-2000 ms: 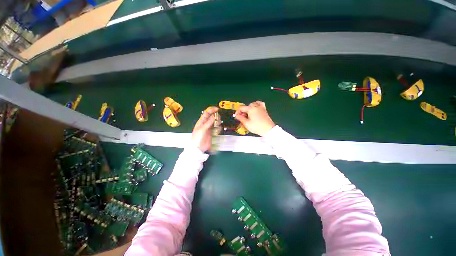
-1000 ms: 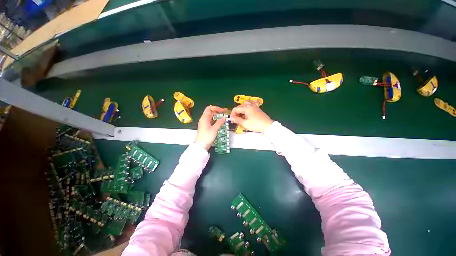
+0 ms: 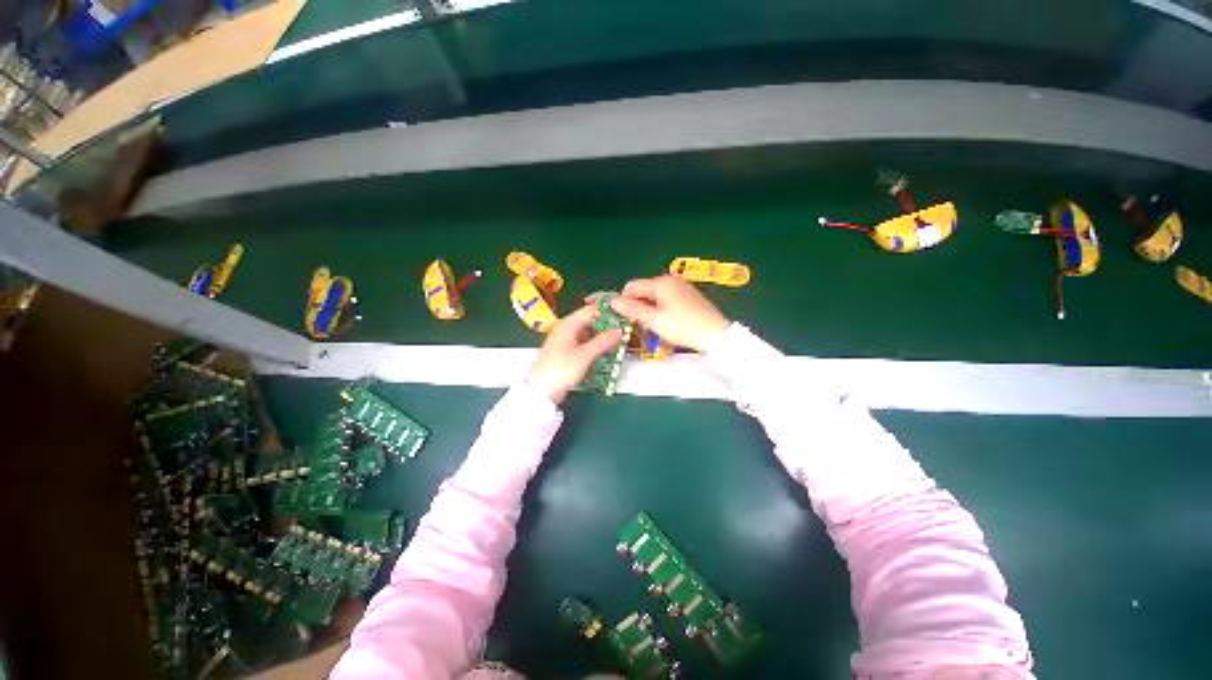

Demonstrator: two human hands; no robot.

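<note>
A green PCB panel strip [image 3: 607,367] is held between both hands above the pale rail. My left hand [image 3: 574,351] grips its left side. My right hand [image 3: 671,312] has its fingertips at the strip's upper end; my fingers hide what they touch there. A wired yellow shell with a blue patch [image 3: 655,347] lies just under my right hand, partly hidden. A plain yellow housing half [image 3: 710,271] lies on the belt beyond my right hand.
More yellow shells lie on the dark green belt at left [image 3: 443,290] and right [image 3: 914,227]. The pale rail [image 3: 930,388] crosses in front. PCB strips [image 3: 671,569] lie on the bench. A cardboard box [image 3: 73,505] heaped with strips stands at left.
The yellow parts on the belt have moved to the right. The panel strip, hanging down upright one second ago, is now tilted, with my right fingers over its upper end.
</note>
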